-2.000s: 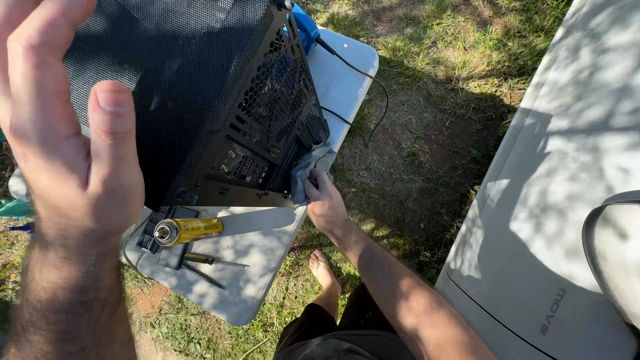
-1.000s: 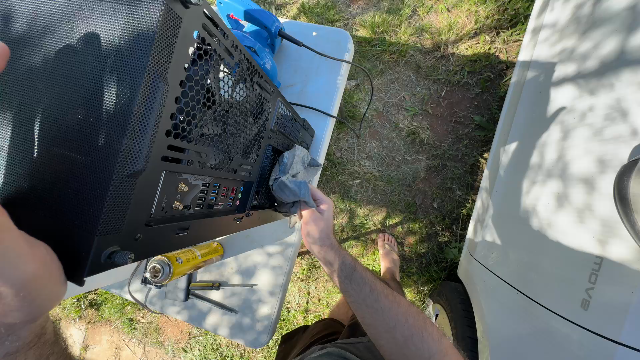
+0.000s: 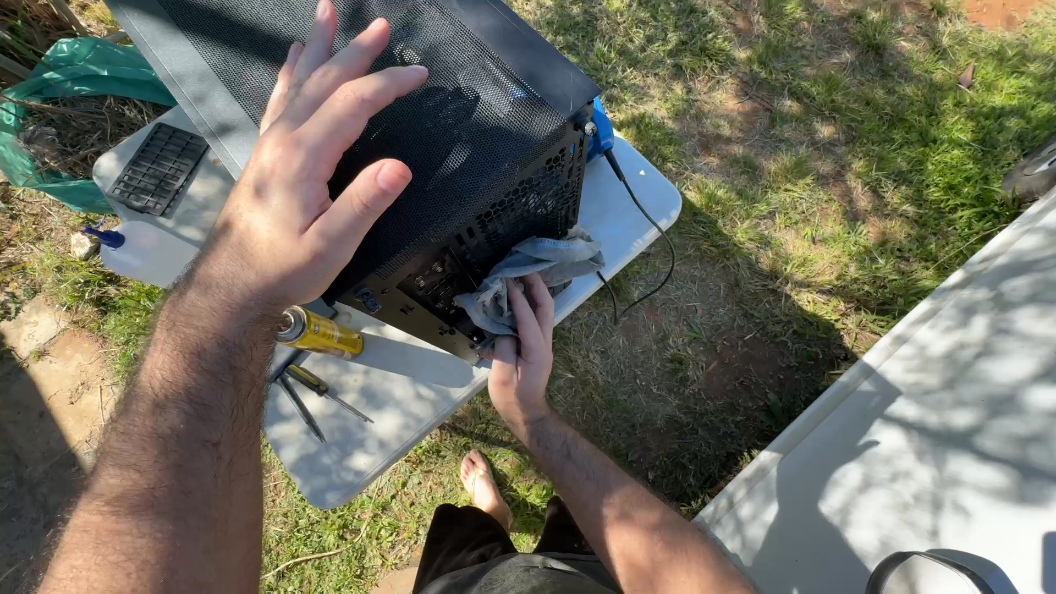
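A black computer case [image 3: 462, 107] with mesh and honeycomb vent panels stands tilted in view on a white table. My right hand [image 3: 526, 346] holds a crumpled grey-blue cloth [image 3: 540, 260] against the lower rear corner of the case. My left hand [image 3: 334, 157], fingers spread, is over the mesh panel with nothing in its grip; whether it touches the mesh cannot be told. Below the left wrist lies a yellow can [image 3: 322, 332], and near it a screwdriver [image 3: 318, 384] with a yellow and black handle beside a dark slim tool [image 3: 301, 408].
The white table [image 3: 363, 454] stands on grass. A black slotted tray [image 3: 159, 169], a translucent bottle [image 3: 148, 252] and a green plastic bag [image 3: 82, 70] are at left. A blue device [image 3: 601, 132] with a black cable [image 3: 660, 280] is behind the case. A white vehicle panel [image 3: 907, 429] is at right.
The left hand, mostly out of view a second ago, shows fully over the mesh panel. The cloth has stayed in my right hand at the case's rear. The view has shifted and turned.
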